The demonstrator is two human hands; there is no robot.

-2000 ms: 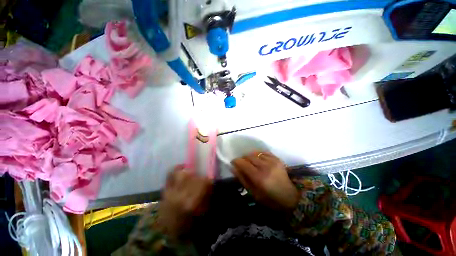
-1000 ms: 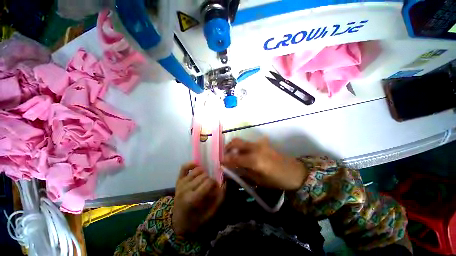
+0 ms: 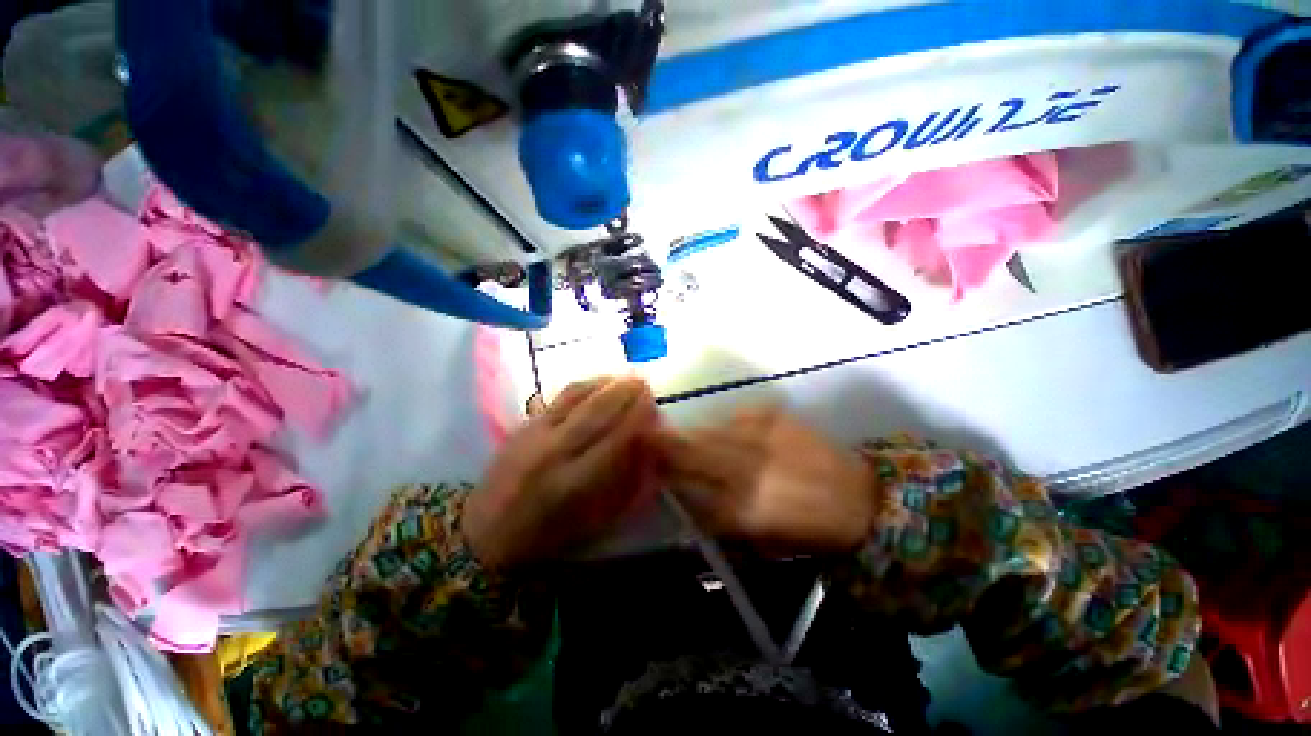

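A pink fabric band (image 3: 496, 385) shows in part at the left of the needle area, running down behind my left hand; the rest is hidden. My left hand (image 3: 575, 460) lies just in front of the presser foot (image 3: 618, 273), fingers together over the band. My right hand (image 3: 769, 475) is blurred and meets the left hand's fingertips. A white elastic or cord (image 3: 730, 582) hangs from between the hands over the table edge in a loop. What the fingertips hold is hidden.
The white sewing machine (image 3: 920, 137) stands ahead. Black snips (image 3: 834, 269), a pink bunch (image 3: 956, 216) and a dark phone-like slab (image 3: 1222, 292) lie right. A pink heap (image 3: 158, 396) is left, white cord hanks (image 3: 101, 661) lower left. A red stool (image 3: 1265, 647) stands right.
Both hands have moved up towards the needle and come together. The two pink strands seen in front of the needle are now mostly covered. The view has moved closer to the machine head.
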